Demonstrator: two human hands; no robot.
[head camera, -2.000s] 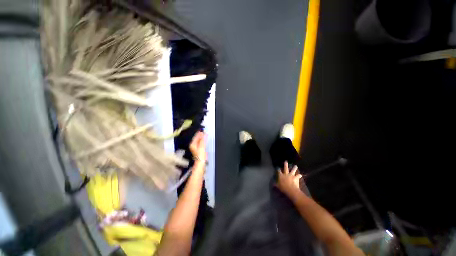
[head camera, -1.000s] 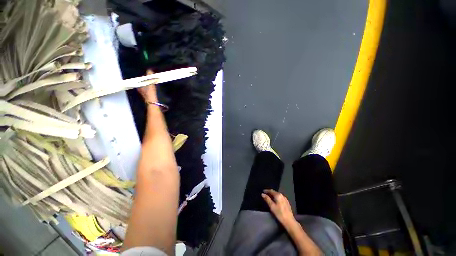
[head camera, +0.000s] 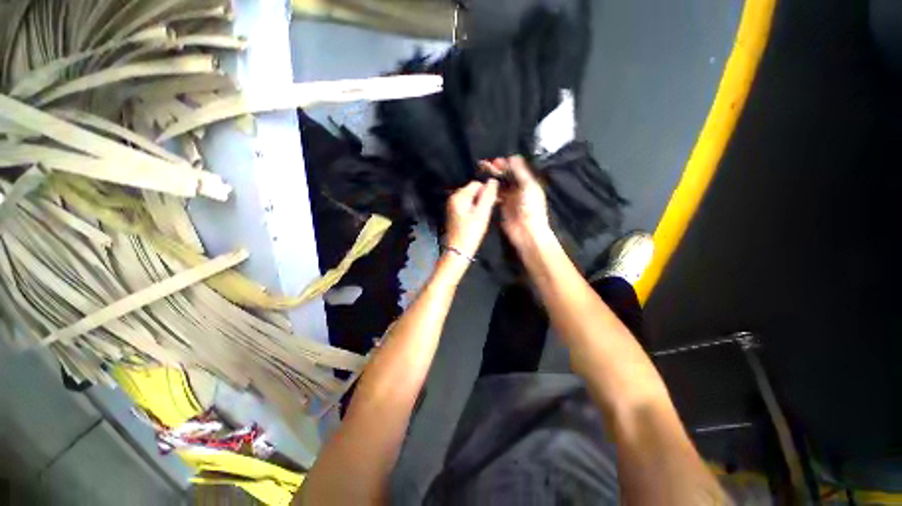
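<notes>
A bundle of black cut fabric pieces (head camera: 425, 109) with ragged edges is held in front of me, over the shelf edge and the floor. A white ticket (head camera: 556, 124) shows on its right part. My left hand (head camera: 469, 212) and my right hand (head camera: 522, 203) are close together at the bundle's middle, fingers closed on it. The fingertips are blurred, so the exact grip is hard to see. More black fabric (head camera: 361, 237) lies on the white shelf (head camera: 282, 148) at the left.
A pile of beige tie strips (head camera: 129, 247) fills the left, some sticking out over the shelf. Yellow strips (head camera: 163, 395) lie below it. A yellow floor line (head camera: 707, 148) curves at the right, near my shoe (head camera: 630, 259). A metal-legged frame (head camera: 747, 341) stands lower right.
The black bundle has come off the shelf to the right, in front of me. My right hand has moved up from my lap to join my left hand at the bundle.
</notes>
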